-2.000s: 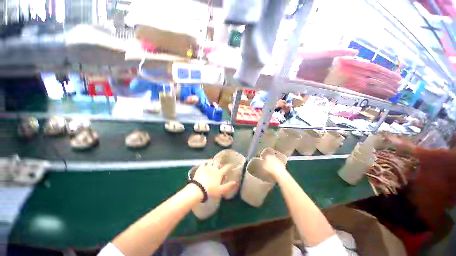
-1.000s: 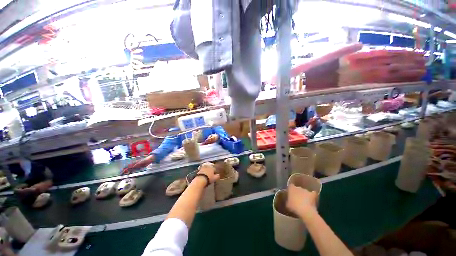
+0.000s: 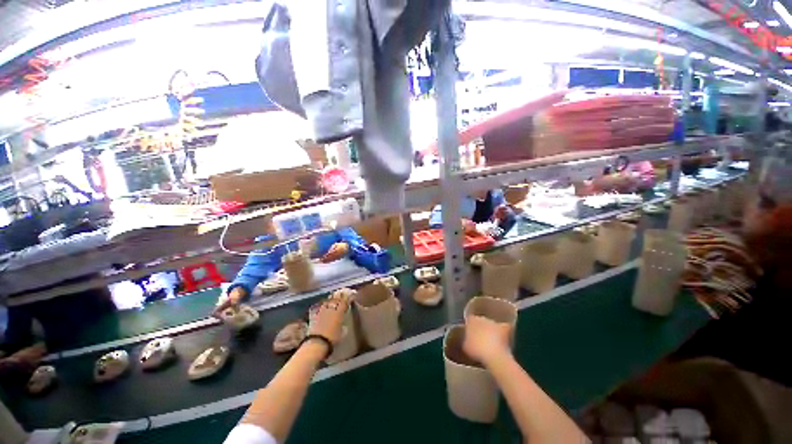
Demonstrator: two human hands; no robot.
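Note:
Two cream housings stand on the belt at centre; my left hand (image 3: 326, 319) is on the rim of the left one (image 3: 345, 340), and the other housing (image 3: 379, 316) stands just right of it. My right hand (image 3: 488, 338) is at two more housings on the green bench top (image 3: 556, 347), its fingers over the rims between the front housing (image 3: 470, 386) and the one behind (image 3: 489, 310). The fingertips of my right hand are hidden inside the openings.
More housings (image 3: 540, 265) stand on the belt past the upright post (image 3: 452, 217). Flat base pieces (image 3: 208, 361) lie on the belt at left. A housing (image 3: 657, 271) stands near brown straps (image 3: 719, 270) at right. An open carton (image 3: 729, 395) is low right. A person in blue (image 3: 256, 263) sits across.
Since two seconds ago, my left hand and its two housings have gone from the bench onto the belt. In the last second the view has shifted; my right hand stays at its two housings.

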